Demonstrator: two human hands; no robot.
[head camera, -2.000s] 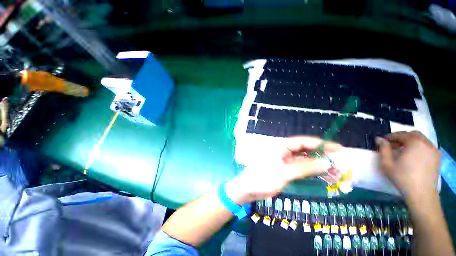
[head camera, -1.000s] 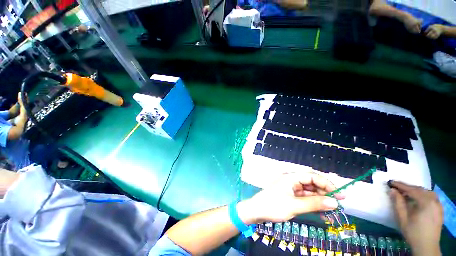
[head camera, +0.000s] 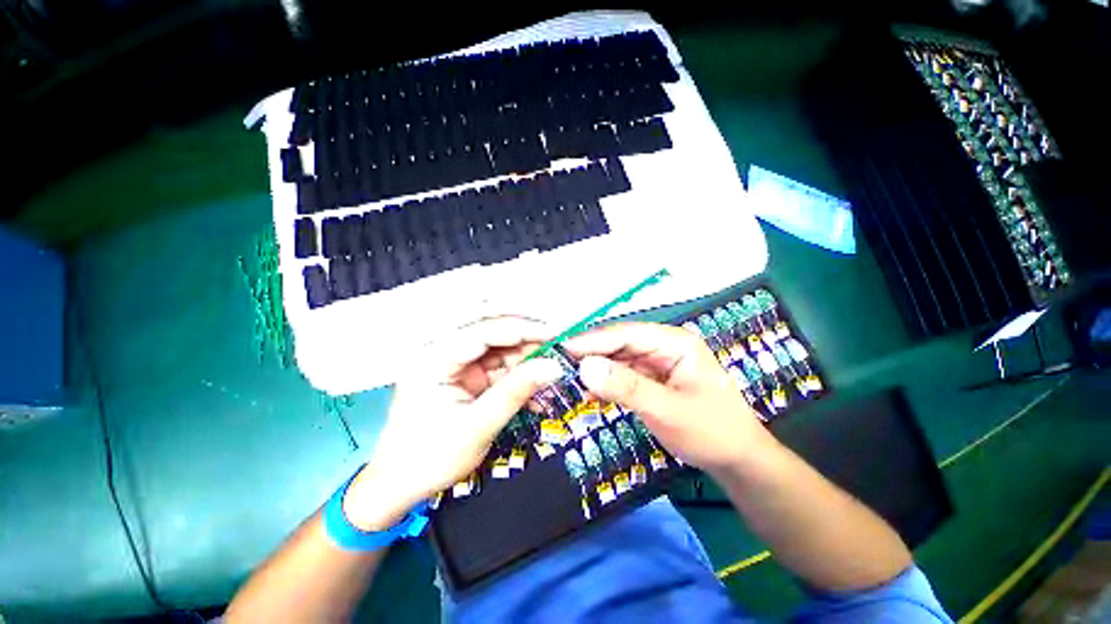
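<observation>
My left hand (head camera: 457, 408), with a blue band on the wrist, holds a thin green panel rail (head camera: 609, 302) that points up and to the right. Small boards with yellow-and-white wired ends (head camera: 575, 423) hang below the fingers. My right hand (head camera: 664, 388) touches the same boards, its fingertips pinching a small dark piece against them. Both hands are over the black foam tray (head camera: 524, 536), which holds rows of small circuit boards (head camera: 621, 453). Small black parts (head camera: 463, 232) lie in tight rows on the white foam sheet (head camera: 682, 232) behind the hands.
Discarded green rails (head camera: 266, 299) lie left of the white sheet. A pale blue-white card (head camera: 800, 210) lies right of it. Stacked black trays (head camera: 908, 232) with boards on top stand at the right. A blue object (head camera: 31, 311) is at the left edge. A black cable (head camera: 112, 475) crosses the mat.
The view has swung right and down. My right hand has moved from the white sheet's right side to the boards beside my left hand, which still holds the green rail.
</observation>
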